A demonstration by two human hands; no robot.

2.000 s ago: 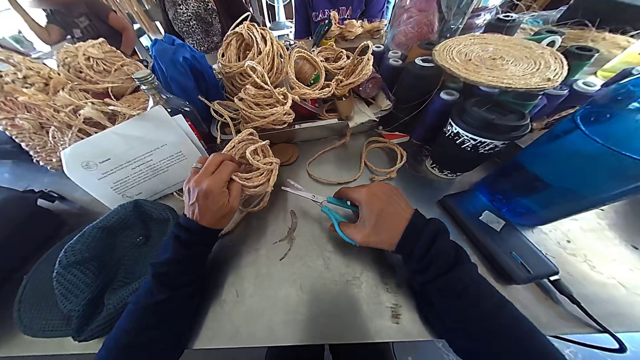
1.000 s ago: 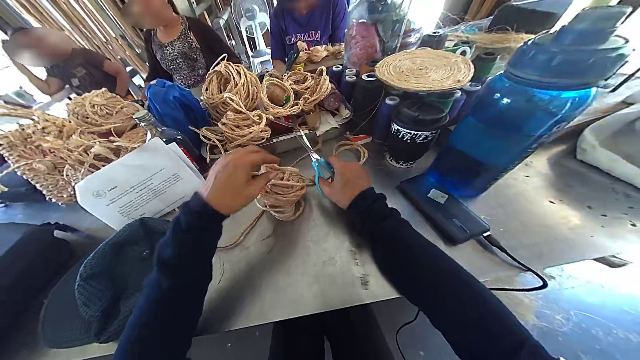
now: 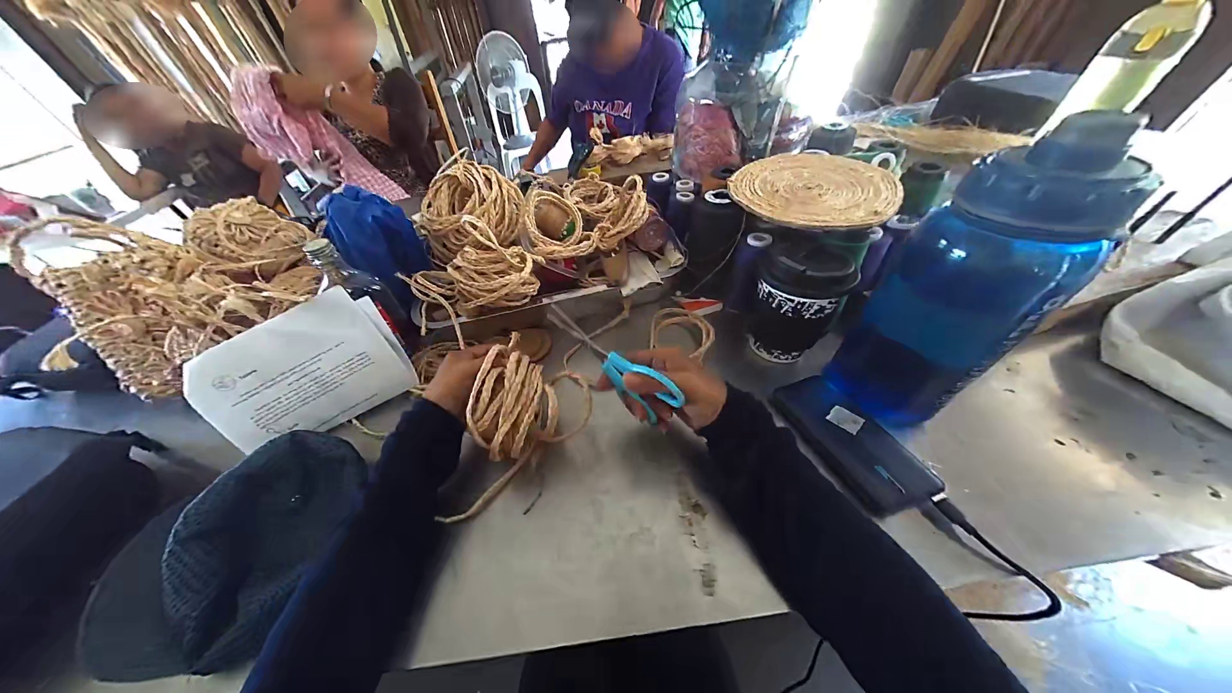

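Observation:
My left hand (image 3: 456,381) grips a coiled bundle of braided natural-fibre rope (image 3: 510,402) above the metal table (image 3: 577,577). A loose end of the rope trails from the bundle down to the tabletop. My right hand (image 3: 679,385) holds scissors with turquoise handles (image 3: 643,383), their blades pointing up and left, away from me. Between the two hands a loop of rope curves out from the bundle. Another piece of rope (image 3: 685,325) lies behind the scissors.
Behind my hands stands a box of rope coils (image 3: 472,217). Printed paper (image 3: 298,371), a dark cap (image 3: 260,549) and a woven basket (image 3: 144,298) are left. At right are a black cup (image 3: 794,303), a blue bottle (image 3: 972,269) and a phone (image 3: 857,443) with a cable. People sit beyond.
The rope bundle has been lifted and turned in my left hand, and a loop now hangs toward the scissors. The view has shifted, showing more of the people behind.

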